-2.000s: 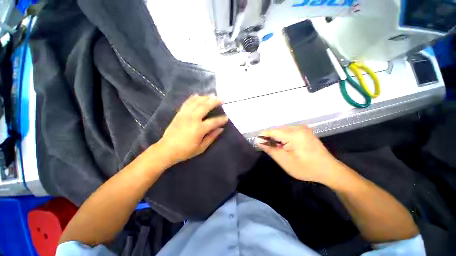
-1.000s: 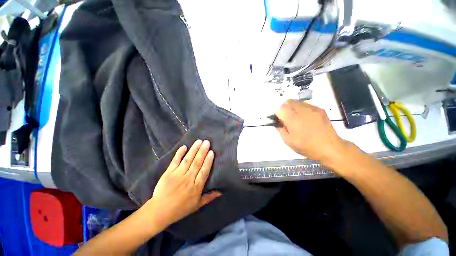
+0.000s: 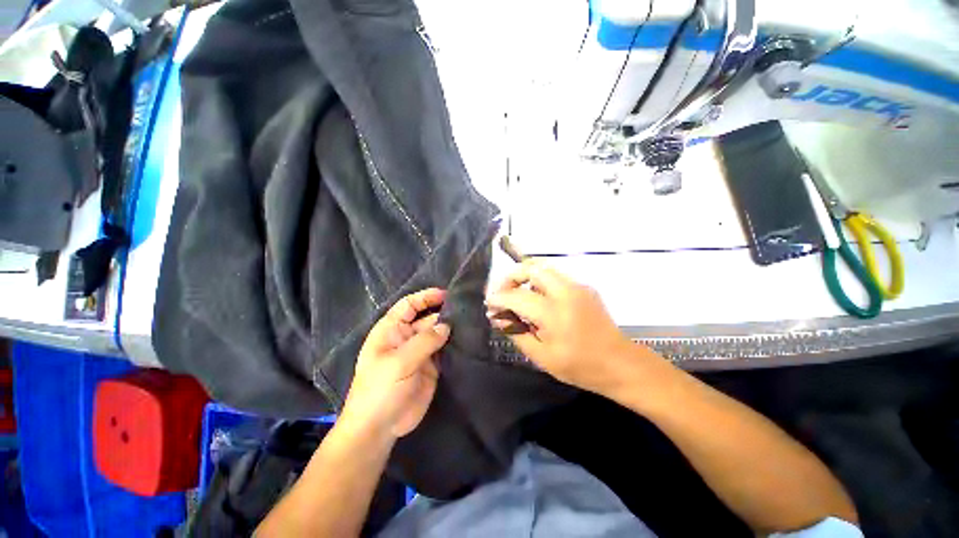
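Note:
A dark grey garment piece (image 3: 273, 210) with pale topstitching lies on the white table left of the needle area and hangs over the front edge. My left hand (image 3: 398, 363) pinches the cloth near its right edge between thumb and fingers. My right hand (image 3: 552, 321) is just right of that edge, its fingers curled around a small dark pointed tool (image 3: 512, 248), likely snips, whose tip points up and left by the cloth edge. Whether the right fingertips also touch the cloth is unclear.
The white sewing machine head (image 3: 673, 63) with its needle area (image 3: 631, 158) is above my right hand. A black phone (image 3: 766, 194) and green-and-yellow scissors (image 3: 850, 252) lie at right. A red stool (image 3: 147, 431) and blue crate (image 3: 216, 420) are lower left. Dark scraps (image 3: 89, 84) lie far left.
My right hand has moved from near the needle left and down to the garment edge. My left hand, flat on the cloth before, now pinches it. The view has shifted, so the scene sits further right.

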